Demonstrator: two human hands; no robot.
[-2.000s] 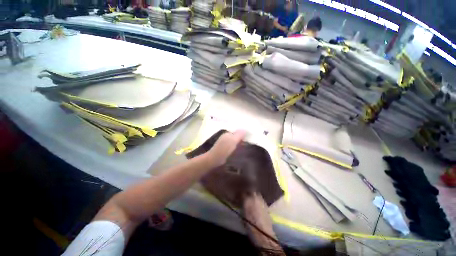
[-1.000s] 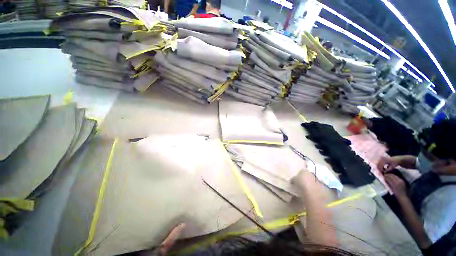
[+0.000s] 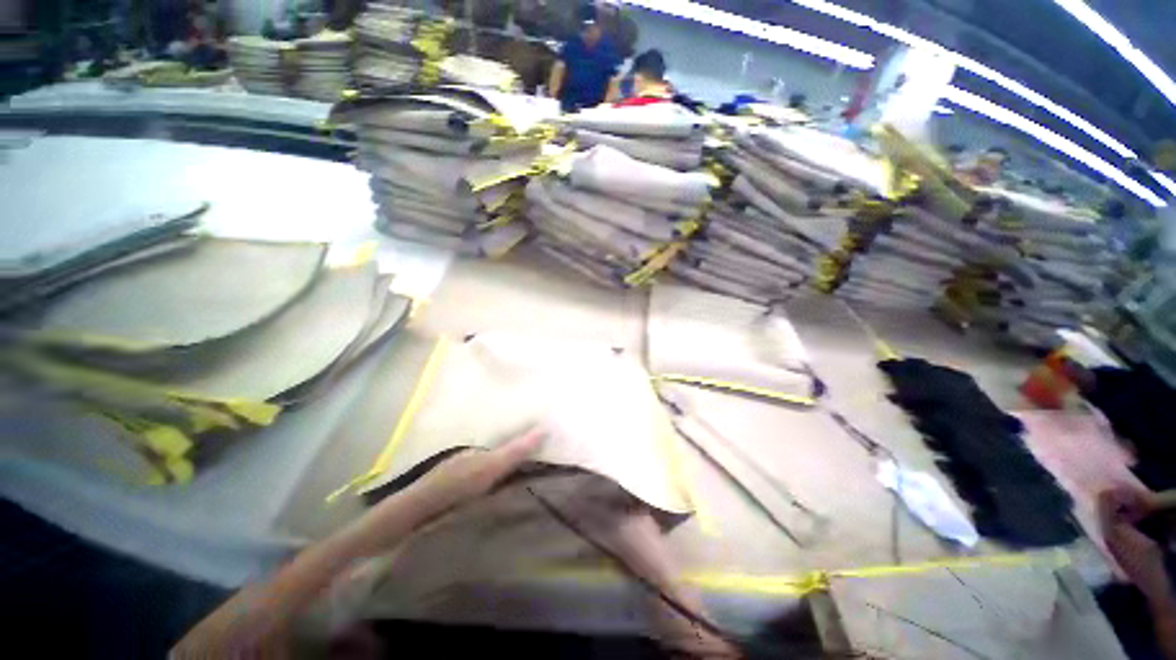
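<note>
A beige fabric panel [image 3: 555, 393] lies in front of me with yellow tape down both sides and a dark, curved near edge. My left hand [image 3: 484, 471] is at that near edge, fingers over the panel's top and gripping it. A darker grey-brown layer [image 3: 542, 516] shows between my hands, below the edge. My right hand [image 3: 651, 554] is at the right of this layer, blurred and crossed by dark hair; its fingers are not clear.
Loose panels [image 3: 206, 303] fan out at left. A small folded panel [image 3: 722, 342], narrow strips [image 3: 748, 477], white cloth [image 3: 929, 503] and black pieces [image 3: 980, 451] lie right. Bundled panels [image 3: 619, 206] stand behind. A yellow strip [image 3: 929, 567] runs along the front. Another person's hand [image 3: 1128, 509] is far right.
The view has swung left. My right hand has come back from the narrow strips to the panel's near edge. My left hand has moved farther onto the panel, and the darker layer now shows between them.
</note>
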